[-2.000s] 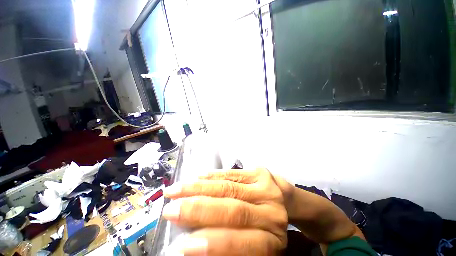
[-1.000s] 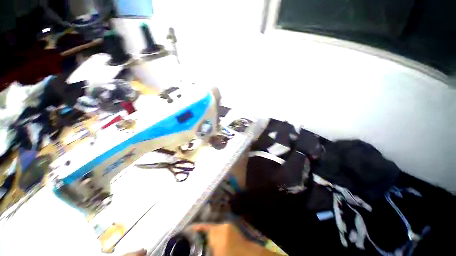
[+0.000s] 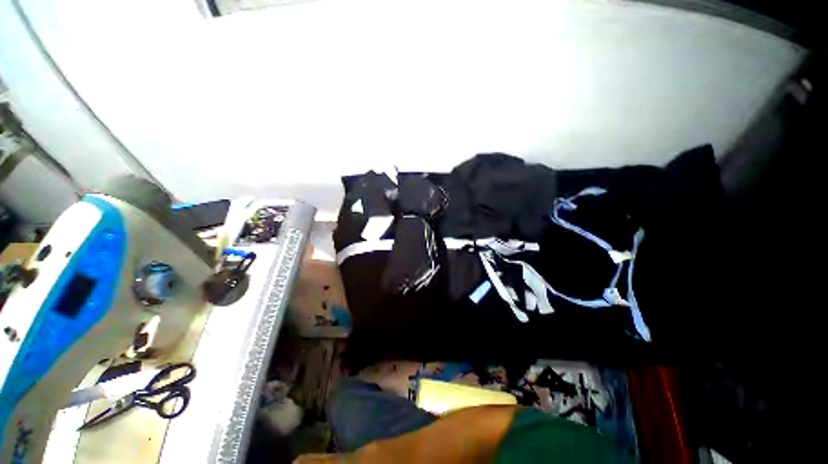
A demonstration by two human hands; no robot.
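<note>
Neither hand shows. A bare forearm with a green sleeve (image 3: 563, 441) crosses the bottom edge, its hand cut off below the picture. The white sewing machine head with a blue stripe (image 3: 95, 263) stands at the left, its needle end out of view. Black-handled scissors (image 3: 162, 391) lie slightly open on the white machine table (image 3: 211, 362). A pile of black cloth (image 3: 427, 322) lies to the right, with white strips (image 3: 517, 285) and pale blue straps (image 3: 590, 237) on it.
Small metal parts (image 3: 266, 223) lie in a tray at the table's far end. Below the black pile are a yellow piece (image 3: 463, 395), black and white scraps (image 3: 572, 390) and a red object (image 3: 660, 408). A white wall (image 3: 409, 82) stands behind.
The view has swung right and down, from the window and machine to the black cloth pile. The hand seen large over the machine earlier is out of the picture; only a forearm remains.
</note>
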